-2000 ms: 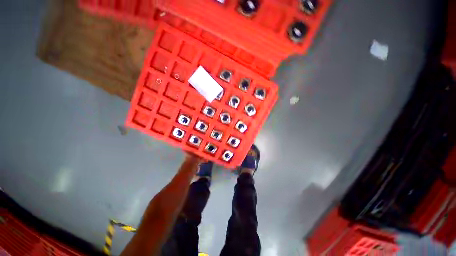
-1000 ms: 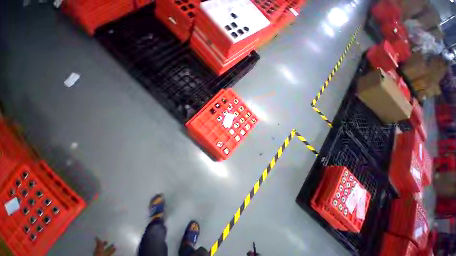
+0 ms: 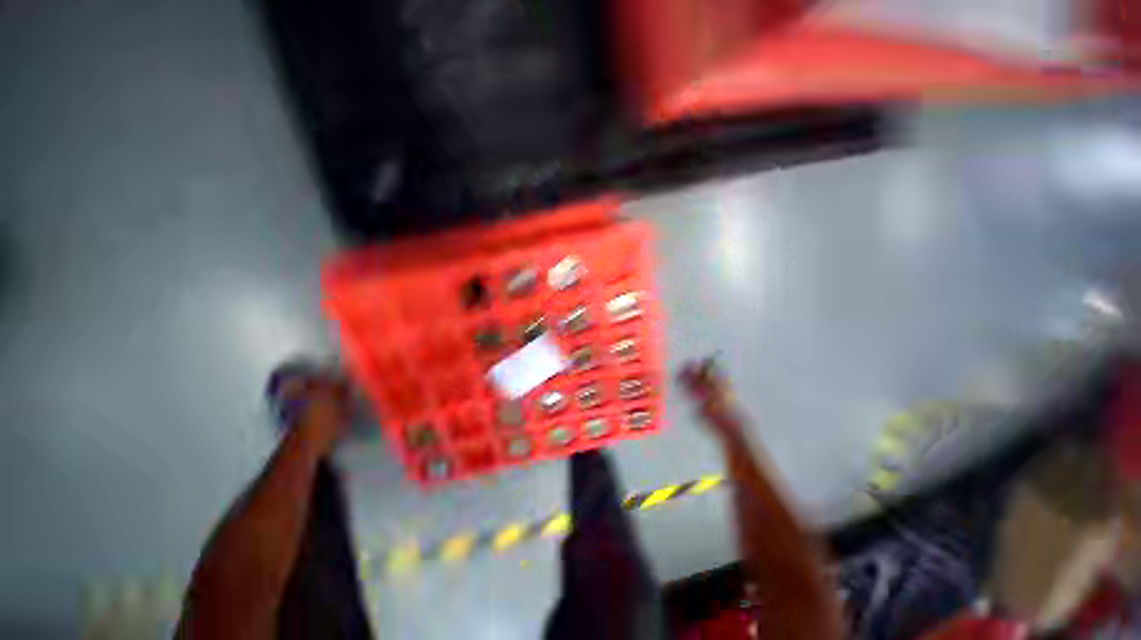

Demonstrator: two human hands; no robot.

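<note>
A red-orange compartment tray (image 3: 469,413) lies in front of me at the edge of a black pallet, blurred. Small silver-rimmed parts (image 3: 624,304) fill its right pockets and a few at the lower left. A white paper slip (image 3: 527,365) lies on its middle. My left hand (image 3: 323,406) is beside the tray's left edge, with a small gap; its fingers are blurred. My right hand (image 3: 711,385) is off the tray's right edge, not touching it; its fingers are blurred and I cannot tell whether it holds anything.
A black pallet (image 3: 463,113) lies beyond the tray. Red trays (image 3: 776,69) stand at the top right. Yellow-black tape (image 3: 507,536) crosses the grey floor near my legs. A brown carton (image 3: 1057,513) and dark clutter are at the lower right.
The view has moved to the tray beside the black pallet, which now appears larger and nearer. Both hands have come up on either side of it.
</note>
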